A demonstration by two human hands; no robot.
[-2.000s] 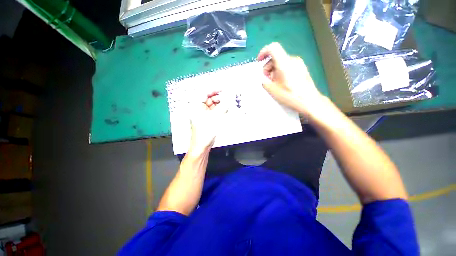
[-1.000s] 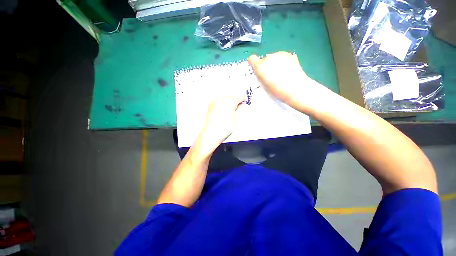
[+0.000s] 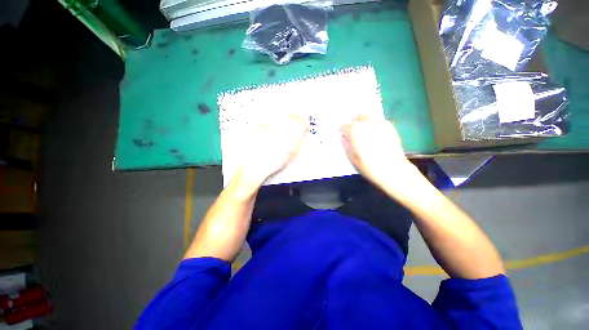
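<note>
A white spiral-bound notebook (image 3: 323,164) lies at the front edge of the green bench, its toothed wire edge on the far side. A little cluster of small dark parts (image 3: 313,126) lies on the page between my hands. My left hand (image 3: 278,143) is over the left half of the page, its fingertips just left of the cluster. My right hand (image 3: 369,143) is over the right half, fingers curled, just right of the cluster. Both hands are washed out by glare, so I cannot tell whether either holds a part.
A clear bag with dark contents (image 3: 287,32) lies beyond the notebook on the green bench top (image 3: 168,109). At the right, a brown carton (image 3: 434,77) holds shiny bags (image 3: 478,113) with white labels. White-silver frames (image 3: 213,14) lie at the back, near a green post (image 3: 110,22).
My right hand has moved from the notebook's far edge back toward me, beside the dark cluster. My left hand has shifted slightly left. The whole view has also shifted a little.
</note>
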